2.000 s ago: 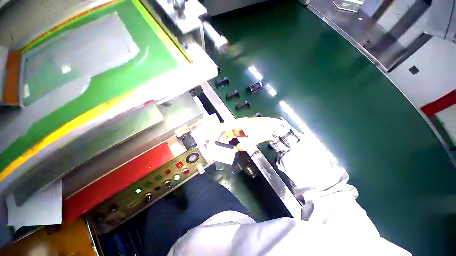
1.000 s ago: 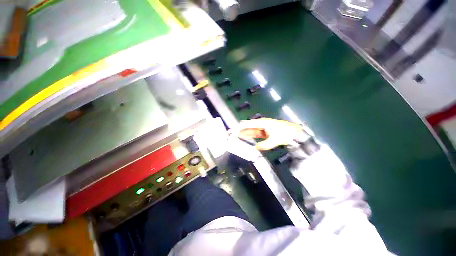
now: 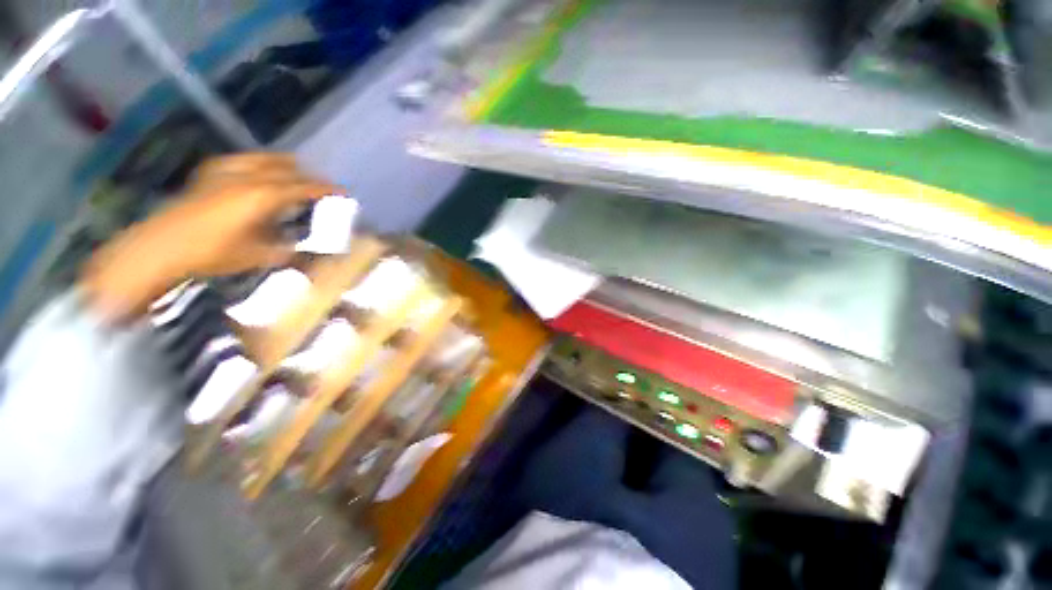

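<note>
My left hand is at the left over the stack, blurred, its fingers on a small housing with a white face and a dark side. More white-faced housings stand in rows on the stack below, between tan stacking boards. Blur hides their detail. A clear crinkled plastic sheet lies at the front of the stack. My right hand is not in view; only a pale sleeve or garment shows at the bottom edge.
The stack stands on an orange-brown table. To its right are white paper, the machine bed, the raised printing screen, the red strip and the control panel with lit buttons.
The view has swung left from the machine's right side to the side table. My left hand with a housing and the stack have come into view; the right hand has left the view.
</note>
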